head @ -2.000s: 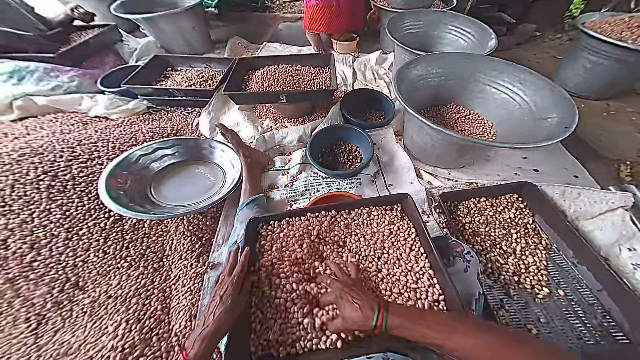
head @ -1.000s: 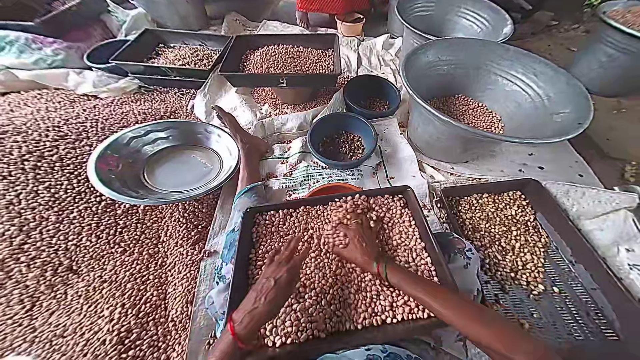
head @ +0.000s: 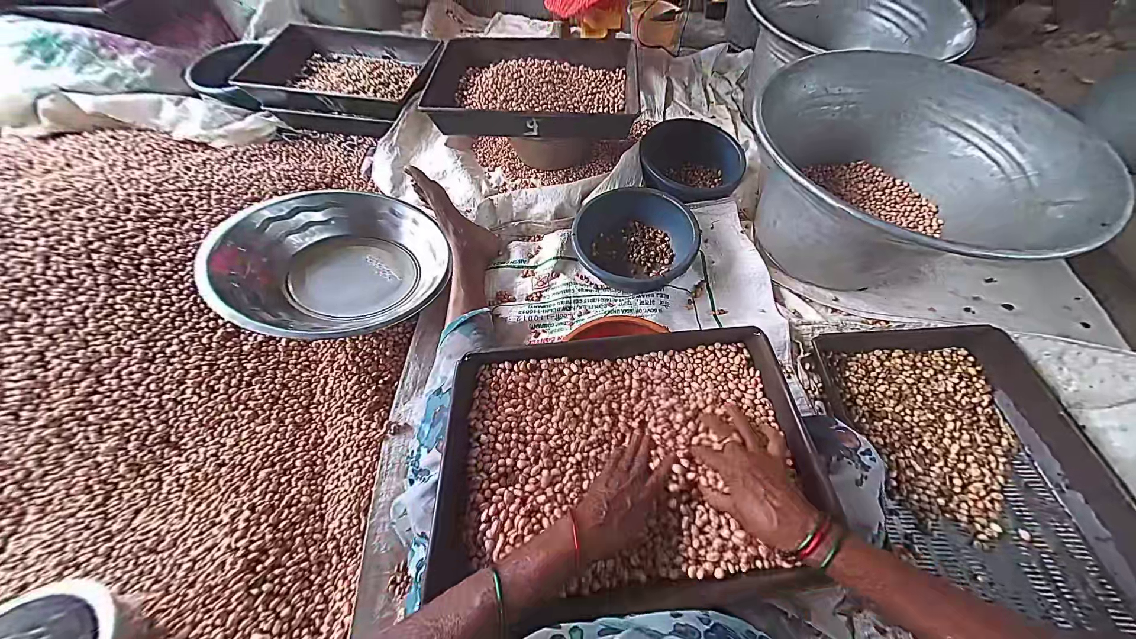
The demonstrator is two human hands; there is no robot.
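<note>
A dark rectangular tray (head: pixel 454 444) full of pinkish shelled peanuts (head: pixel 550 426) rests at my lap. My left hand (head: pixel 621 493) lies palm down on the peanuts near the tray's middle, fingers spread. To its right, my right hand (head: pixel 750 479) presses on the same peanuts, fingers apart, some fingertips among them. Neither hand is closed around anything that shows. Just beyond the tray, an orange bowl (head: pixel 614 327) is partly hidden. Past it stand a blue bowl (head: pixel 635 240) with darker kernels and another dark blue bowl (head: pixel 692 160).
A large peanut heap (head: pixel 195 399) spreads at left, with a metal basin (head: pixel 355 266) on it. At right lie a perforated tray (head: pixel 1056 532) of yellowish kernels and a big metal tub (head: pixel 967 151). Two more dark trays (head: pixel 532 122) (head: pixel 333 102) stand at the back.
My left hand has moved from the tray's left edge onto the peanuts toward the middle. My right hand, near the tray's far side one second ago, is now closer to me.
</note>
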